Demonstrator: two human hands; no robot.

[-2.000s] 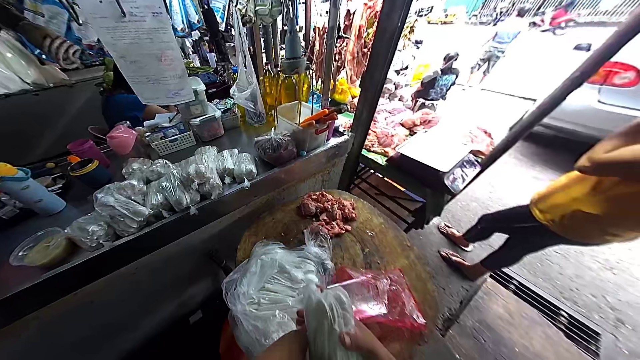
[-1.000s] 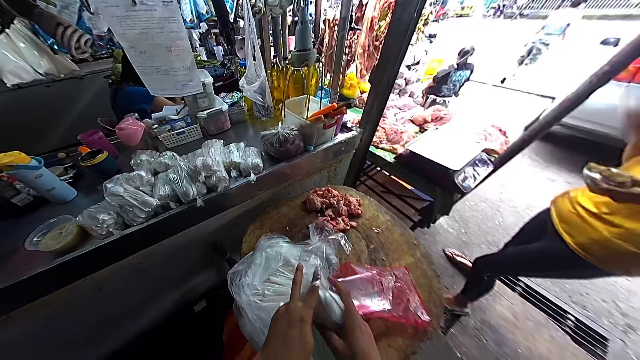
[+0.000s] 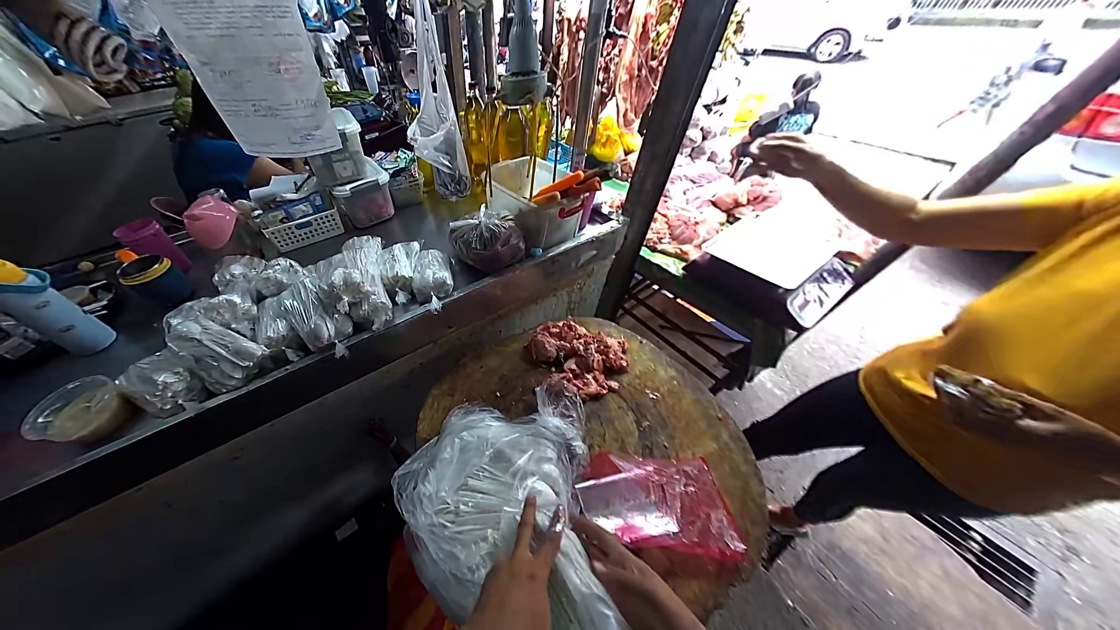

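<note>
A large clear plastic bag (image 3: 472, 490) with pale contents lies on the near left part of a round wooden chopping block (image 3: 665, 394). My left hand (image 3: 521, 569) rests on this bag with its fingers apart. At the bag's right side is my right hand (image 3: 626, 573), its fingertips touching the plastic; whether it grips the plastic cannot be told. Right beside it lies a pink and clear plastic packet (image 3: 661, 507). Chopped raw meat (image 3: 577, 354) sits in a pile toward the block's far edge.
Several tied clear bags (image 3: 306, 306) line the metal counter (image 3: 490, 293) at left, near a bowl with a pale content (image 3: 83, 411). A white tub (image 3: 534, 201) holds orange-handled tools. A dark post (image 3: 669, 140) stands behind the block. A person in a yellow shirt (image 3: 1024, 350) is close at right.
The person in yellow has come nearer to the block and now holds one arm out toward the meat stall. My left hand's fingers have moved lower on the bag.
</note>
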